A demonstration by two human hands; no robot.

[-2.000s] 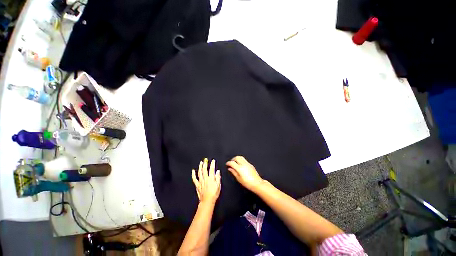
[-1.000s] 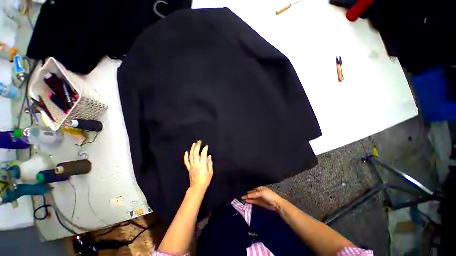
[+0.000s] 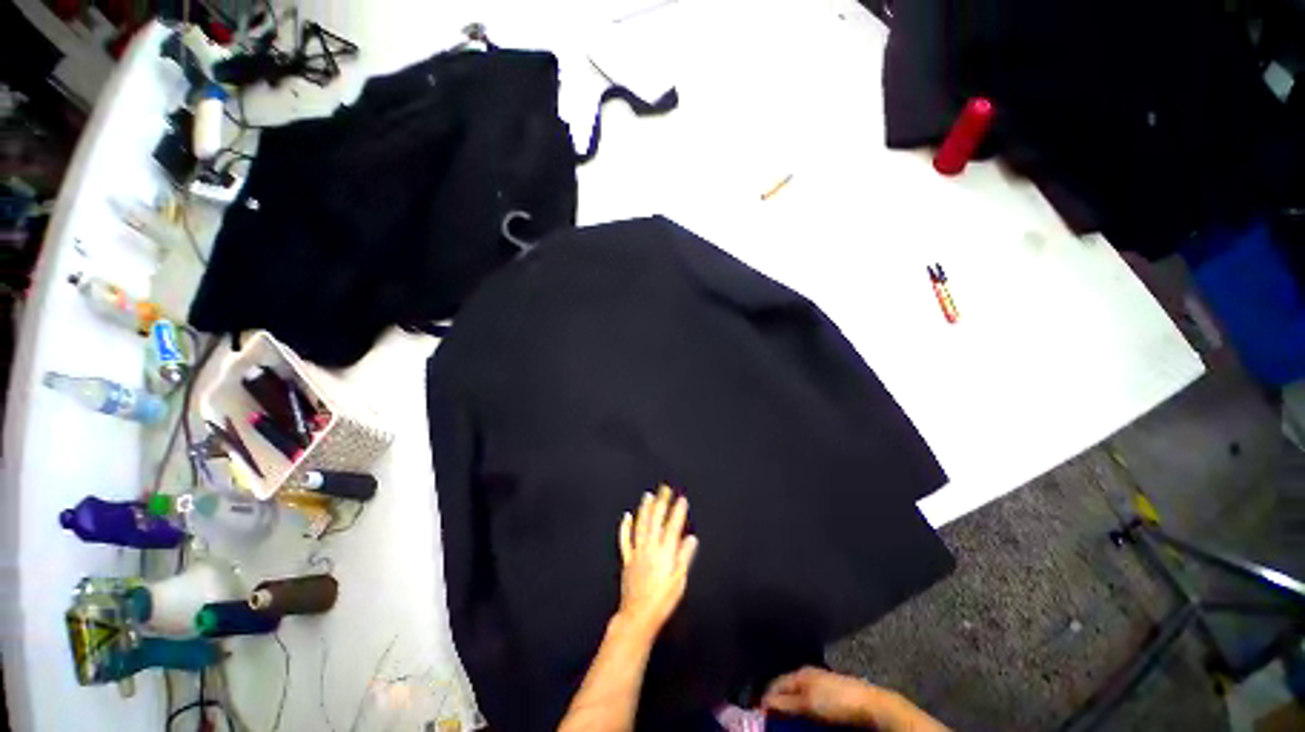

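A black jacket (image 3: 644, 386) lies back side up on the white table (image 3: 1066, 329), its hem towards me. A hanger hook (image 3: 518, 229) sticks out at its neck. My left hand (image 3: 658, 558) lies flat on the lower middle of the jacket, fingers a little apart, holding nothing. My right hand (image 3: 816, 695) is at the bottom edge of the picture, close to my body by the jacket's hem, fingers bent. Whether it grips cloth cannot be told.
Orange snips (image 3: 943, 293) and a thin stick tool (image 3: 776, 188) lie right of the jacket. A red cone (image 3: 963, 136) stands by a black garment pile (image 3: 1088, 100). A second black garment (image 3: 401, 186), a tool basket (image 3: 344, 443) and a brown thread cone (image 3: 296, 594) are at left.
My right hand has moved off the jacket's lower middle towards my body. My left hand stays flat on the cloth, slightly further right. The camera view has shifted, showing more of the far table.
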